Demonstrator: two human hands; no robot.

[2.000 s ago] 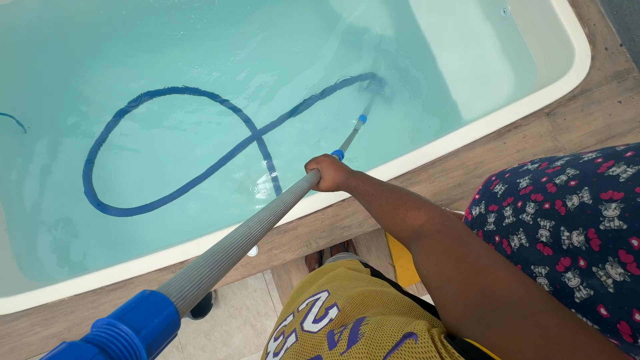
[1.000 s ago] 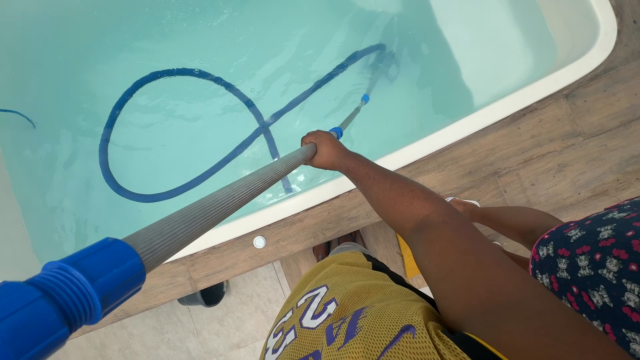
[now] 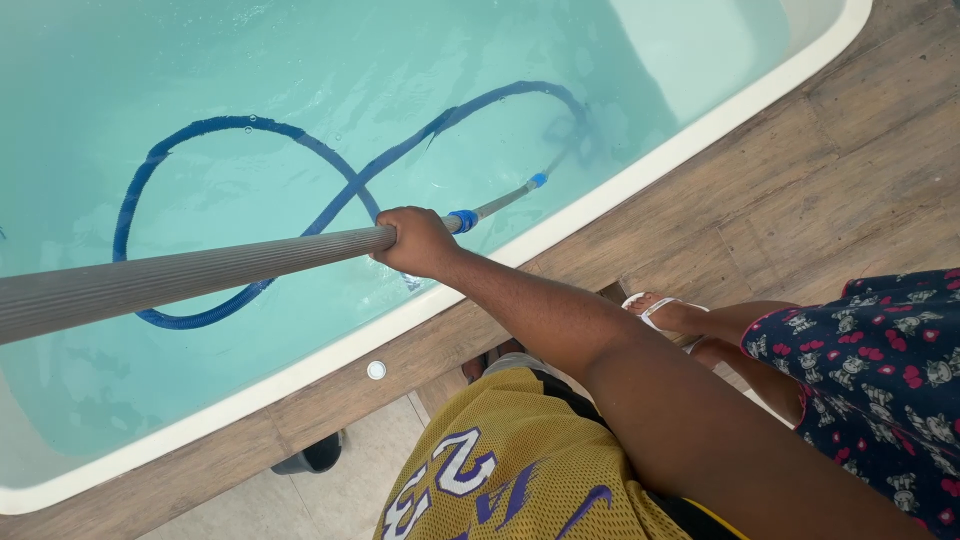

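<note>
My right hand [image 3: 416, 240] is closed around a ribbed grey telescopic pole [image 3: 225, 274], just above its blue locking collar [image 3: 464, 220]. From there the pole slants down into the pool water, past a second blue collar [image 3: 538, 179]. Its submerged far end is blurred by the water, where a dark shape shows faintly. A blue corrugated pool hose [image 3: 196, 321] lies in a crossed loop in the water and curves round to that far end. The near part of the pole runs out at the left edge of the view. My left hand is out of view.
A white pool rim [image 3: 675, 154] borders wood-look decking [image 3: 750, 202]. Another person, in a dark patterned garment [image 3: 885, 382] and white sandals, stands at the right. A dark bucket [image 3: 319, 454] stands below the deck edge on pale tiles [image 3: 270, 502]. A round white fitting [image 3: 376, 370] sits in the deck.
The near part of the pole has swung to lie flatter across the view, and its blue near end has gone out of frame. My right hand stays closed on it.
</note>
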